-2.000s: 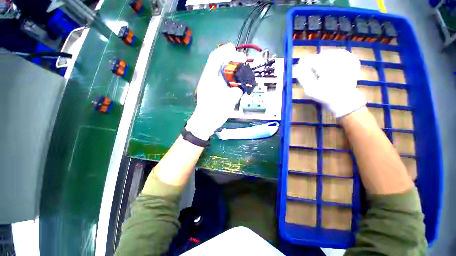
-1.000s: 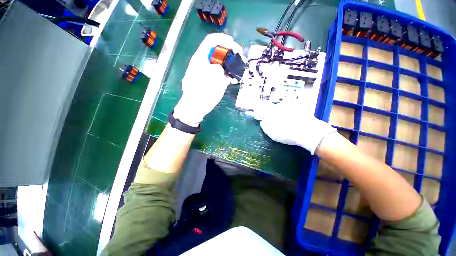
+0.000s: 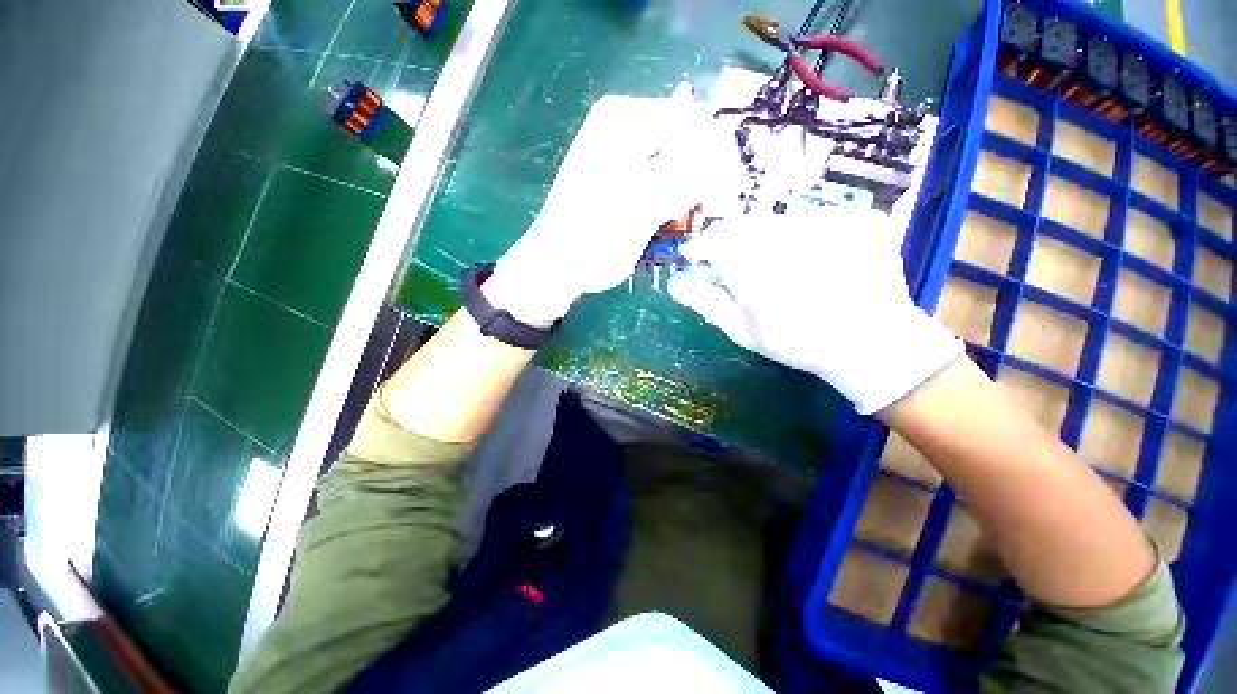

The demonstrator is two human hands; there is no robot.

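Observation:
My left hand [image 3: 597,197], in a white glove, is closed around a coil component [image 3: 674,228]. Only a bit of its orange winding, a blue part and thin pins show between my hands. My right hand [image 3: 828,278], also gloved in white, is against the coil's right side with its fingers bent. Whether it grips a tool is hidden; a faint pale-blue edge shows by its fingertips. Both hands are over the front left of the white fixture [image 3: 848,156], partly covering it.
Red-handled nippers [image 3: 834,65] lie behind the fixture beside black tubing. The blue divided tray [image 3: 936,292] is on the right, with several coils [image 3: 1102,75] in its far row. Coils [image 3: 360,111] sit on the green conveyor beyond the pale rail [image 3: 387,258].
My right hand went from over the tray to the fixture's front edge, then up to the coil. My left hand has turned the coil lower, between both hands. The view has shifted right.

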